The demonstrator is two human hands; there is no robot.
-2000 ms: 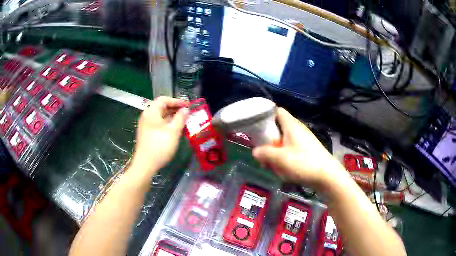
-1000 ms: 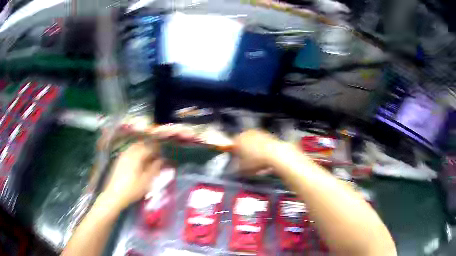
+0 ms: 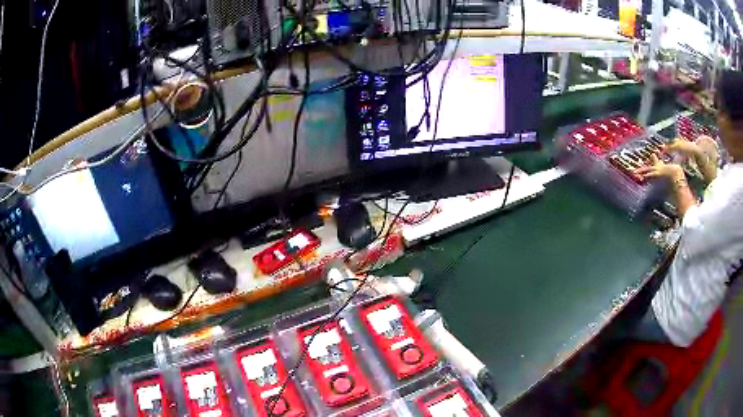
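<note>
Neither of my hands shows in the head view. The clear blister tray (image 3: 314, 313) lies nearest in front of me at the bottom, cut off by the lower edge. It holds several red units with white labels and black rings, one per pocket, such as the unit (image 3: 399, 338) at its right end. A thin black cable crosses over the tray. A white scanner-like object (image 3: 375, 283) lies behind the tray. Another pale handled object (image 3: 456, 346) lies along its right side.
A lone red unit (image 3: 287, 252) and black mice (image 3: 213, 272) sit on the taped shelf (image 3: 326, 274). Behind stand two lit monitors (image 3: 456, 102) with hanging black cables. At right, a person (image 3: 692, 244) reaches over a stack of filled trays (image 3: 607, 175) on the green bench.
The view has swung to the right, bringing in the right monitor and the other person. Both my hands, the scanner held earlier and the unit held earlier have left the view.
</note>
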